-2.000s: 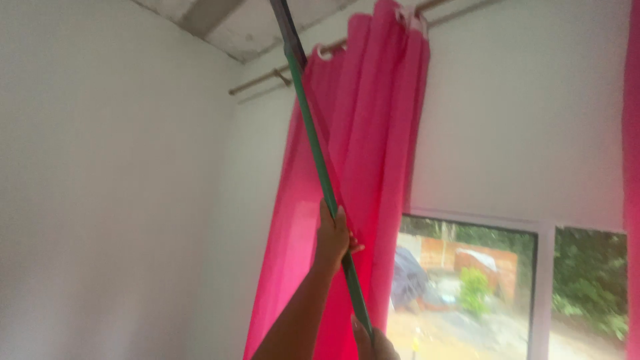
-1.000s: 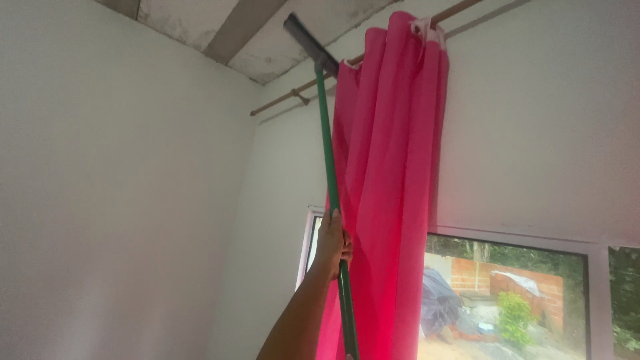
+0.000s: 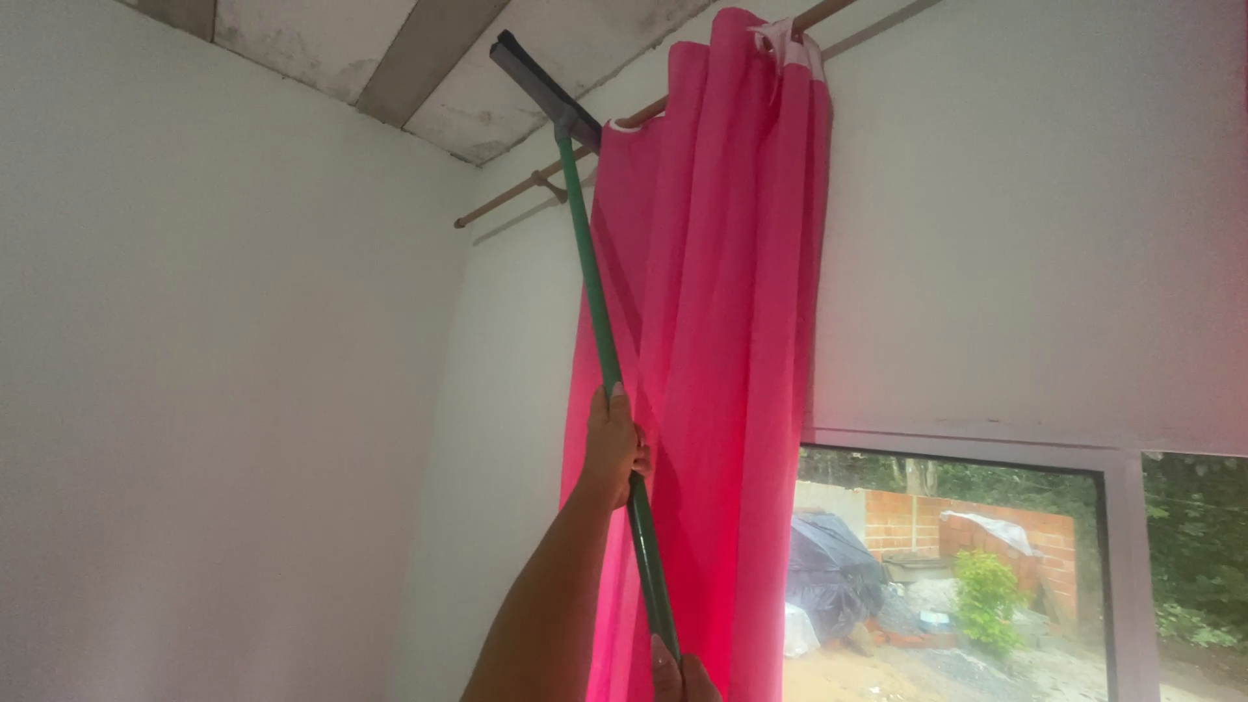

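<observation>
My left hand (image 3: pixel 615 444) is closed around the green pole (image 3: pixel 588 258) of a floor squeegee, about midway along it. Lower down, at the bottom edge, my right hand (image 3: pixel 680 676) grips the pole's lower part; only its fingers show. The squeegee's dark head (image 3: pixel 546 88) is tilted up near the ceiling, its right end at the top left edge of the pink curtain (image 3: pixel 726 322). That curtain hangs bunched by rings from a wooden rod (image 3: pixel 505 203), and the pole runs up in front of it.
Behind the curtain's right side is a window frame (image 3: pixel 1126 565), with a brick wall and plants outside. A rod bracket (image 3: pixel 549 185) is fixed to the wall left of the curtain. The ceiling (image 3: pixel 302 44) has darker beams, and a plain wall (image 3: pixel 214 370) stands at the left.
The squeegee head, cut off by the top edge two seconds ago, is now wholly in view beside the curtain. Both hands have stayed around the pole where visible. The view has shifted somewhat.
</observation>
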